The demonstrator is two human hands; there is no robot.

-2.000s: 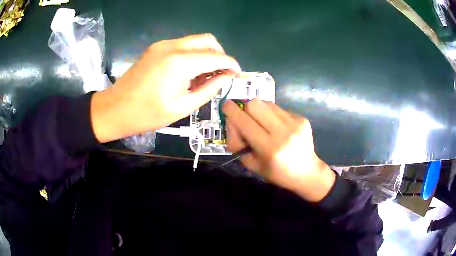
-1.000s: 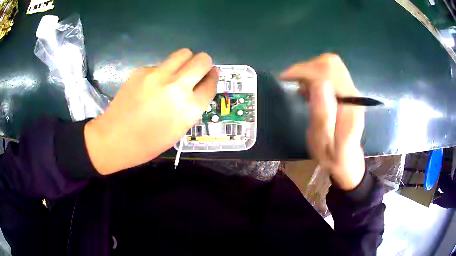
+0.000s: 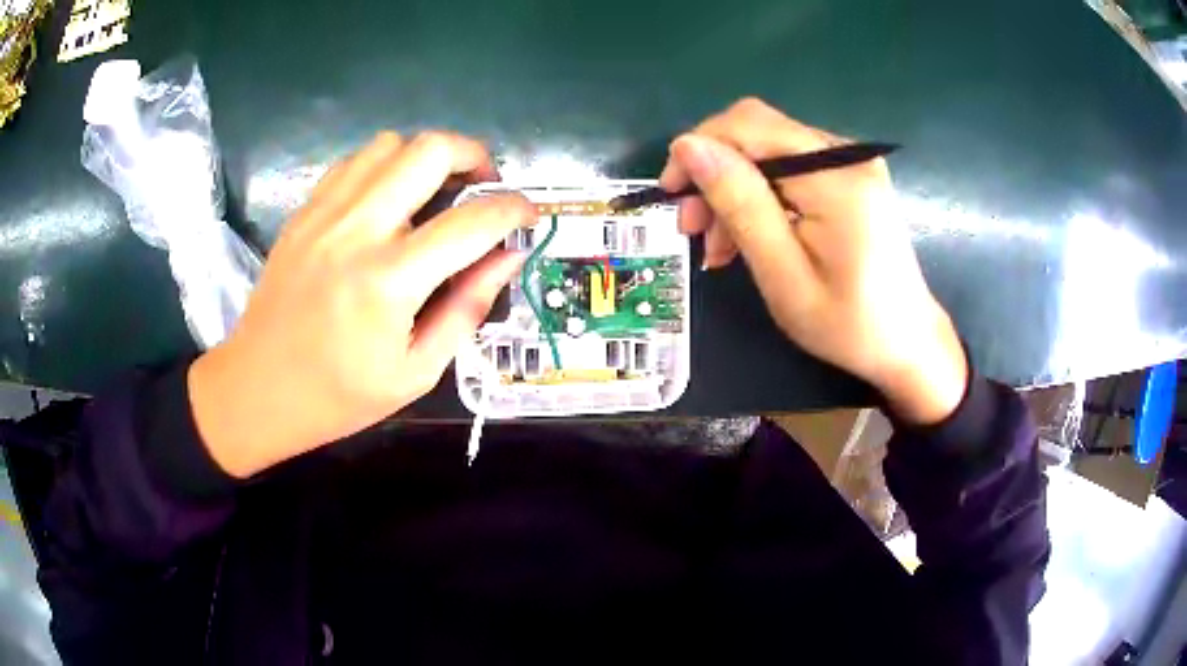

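Observation:
A white open socket housing (image 3: 674,377) lies on the dark green bench. Inside are a green circuit board (image 3: 631,312) with a yellow part, a green wire (image 3: 531,289) and brass contact strips (image 3: 582,376) along the near and far edges. My left hand (image 3: 378,280) rests over the housing's left side, fingertips at its far-left corner, hiding that part. My right hand (image 3: 807,247) grips slim black tweezers (image 3: 833,159), their tip at the far brass strip. A short thin white tail (image 3: 475,436) sticks out at the near-left corner.
A clear plastic bag (image 3: 176,182) around a white cord and plug lies on the bench at the left. Gold strips (image 3: 81,29) lie at the far left. Beyond the bench's near edge at right are a blue object (image 3: 1153,414) and clear plastic.
My right hand has come back from the right and brought the tweezers' tip onto the housing's far edge. The green wire now shows across the housing's left part. The housing has shifted slightly right.

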